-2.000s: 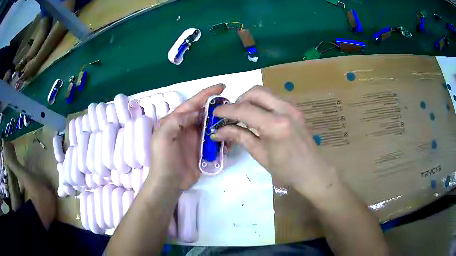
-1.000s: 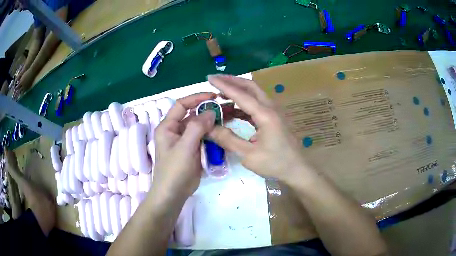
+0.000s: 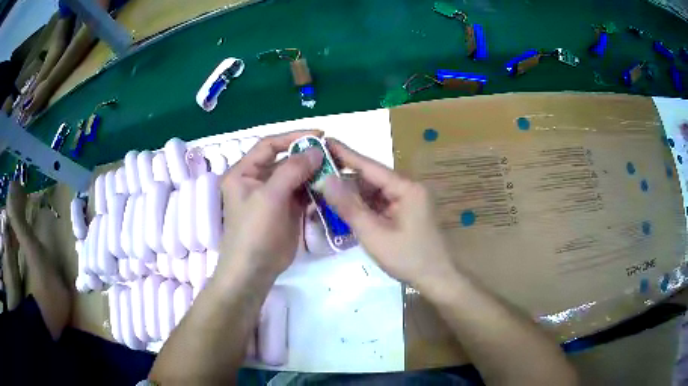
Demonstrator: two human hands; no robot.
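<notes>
A pale pink housing shell is held open side up above the white sheet, tilted with its lower end to the right. The blue battery lies inside its lower half. The green circuit board shows in the upper end. My left hand holds the shell from the left, its thumb pressed on the board. My right hand grips the shell's right side, its thumb over the middle, slightly blurred. The fingers hide the wires and much of the board.
Rows of stacked housings lie at left; another housing lies near the front edge. The green conveyor belt carries a filled housing and several battery-and-board assemblies. Brown cardboard lies at right. Another person's arm is at left.
The green board now shows in the shell's upper end, where blue battery and wires showed first. The shell has tilted. My right hand has closed in on its side. Belt items have shifted left.
</notes>
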